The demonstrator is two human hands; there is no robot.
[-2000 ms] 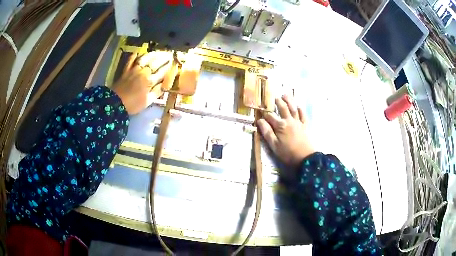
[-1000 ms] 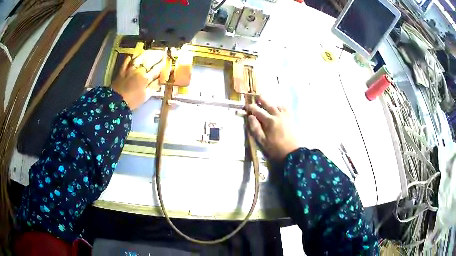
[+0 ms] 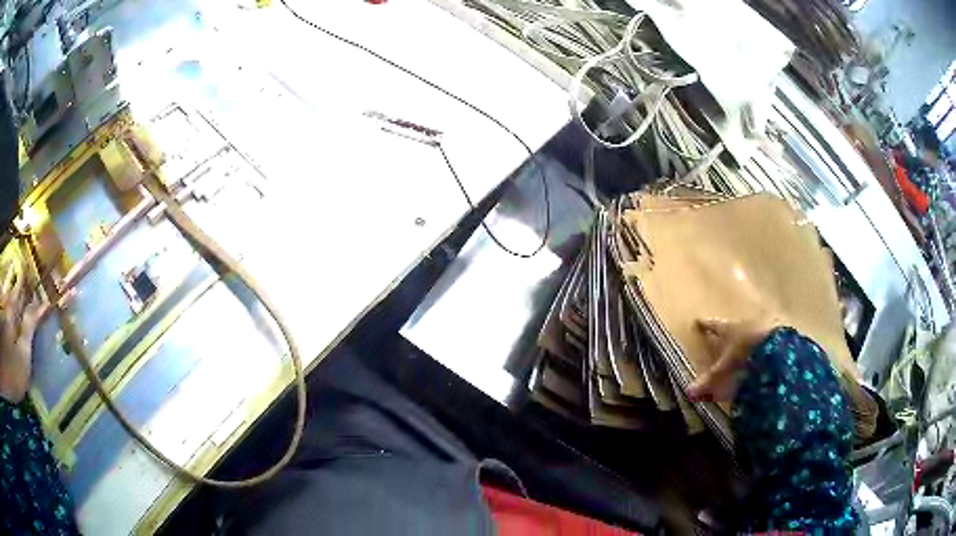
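The brown handle strap (image 3: 299, 387) hangs as a U-shaped loop from the yellow-gold clamp frame (image 3: 75, 173), over the template and past the table's front edge. My left hand (image 3: 16, 325) is at the far left edge, partly cut off, beside the strap's left end; whether it grips anything is unclear. My right hand (image 3: 729, 354) rests on top of a thick stack of tan-brown bag panels (image 3: 723, 251) at the right, fingers bent at the stack's near left edge. The sleeve hides part of the stack.
Thin metal tools (image 3: 407, 129) lie on the white table (image 3: 335, 199). A black cable (image 3: 419, 86) crosses the table and loops over its edge. Pale strips (image 3: 639, 99) lie heaped behind the panel stack. A white sheet (image 3: 482, 304) lies left of the stack.
The view has swung right. My right hand has left the strap's right end and moved to the panel stack. The machine head is almost out of view.
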